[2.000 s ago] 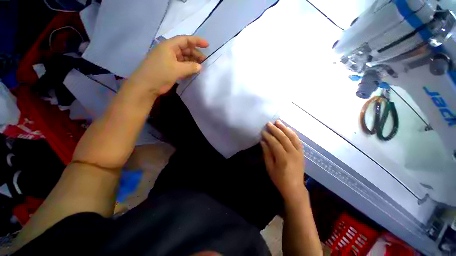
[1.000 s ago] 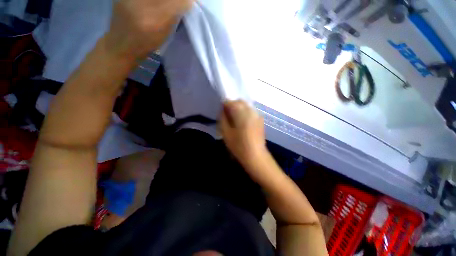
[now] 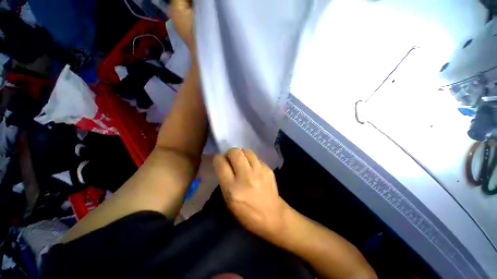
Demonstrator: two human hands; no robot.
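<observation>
A light grey fabric panel (image 3: pixel 250 65) hangs in folds from the top edge of the view, over the left part of the table and its front edge. My right hand (image 3: pixel 248 185) is closed on the panel's lower end, above my lap. My left hand (image 3: pixel 182 19) is at the top edge, partly cut off and partly behind the panel; its fingers are mostly hidden, so its hold cannot be told.
The white machine table (image 3: pixel 338 60) has a grey ruler strip (image 3: pixel 349 152) along its front edge. Scissors (image 3: pixel 480 166) and metal machine parts (image 3: pixel 479 90) are at the right edge. A red basket (image 3: pixel 122 117), a white piece (image 3: pixel 71 98) and scraps lie at left.
The view has shifted left, so the machine is mostly out of the picture. The panel, flat on the table two seconds ago, is now lifted and folded, with my right hand gripping its lower end.
</observation>
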